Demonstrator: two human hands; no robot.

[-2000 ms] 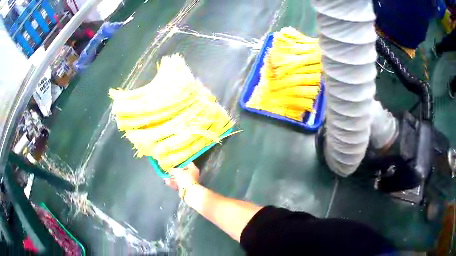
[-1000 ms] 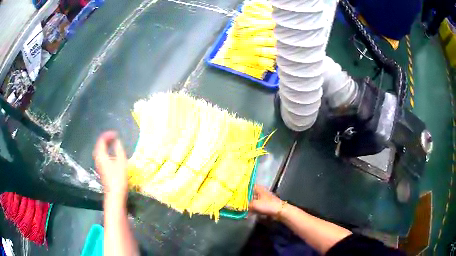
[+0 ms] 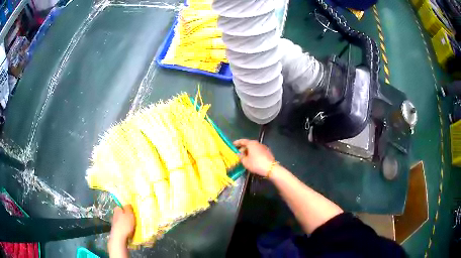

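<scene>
Yellow lead wires point(image 3: 162, 169) lie in curved rows with pale tips on a green plastic tray point(image 3: 218, 132), which shows at its right rim and at its lower left edge. My right hand point(image 3: 255, 157) grips the tray's right rim, thumb on top. My left hand point(image 3: 123, 224) holds the tray's lower left edge, its fingers partly hidden by the wires. The tray sits tilted at an angle over the dark green bench near its front edge. A few loose wires stick up at its upper right corner.
A blue tray point(image 3: 167, 56) of yellow wires lies behind. A grey ribbed duct point(image 3: 252, 65) hangs beside it. The solder pot point(image 3: 360, 141) and a lidded metal cup point(image 3: 408, 113) are at right. Red wires point(image 3: 19, 249) show lower left; a cardboard box point(image 3: 412, 201) lower right.
My left hand has come from free above the bench onto the tray. The loaded tray has turned, its right side swinging upward. The view has shifted right, so the duct and blue tray appear further left.
</scene>
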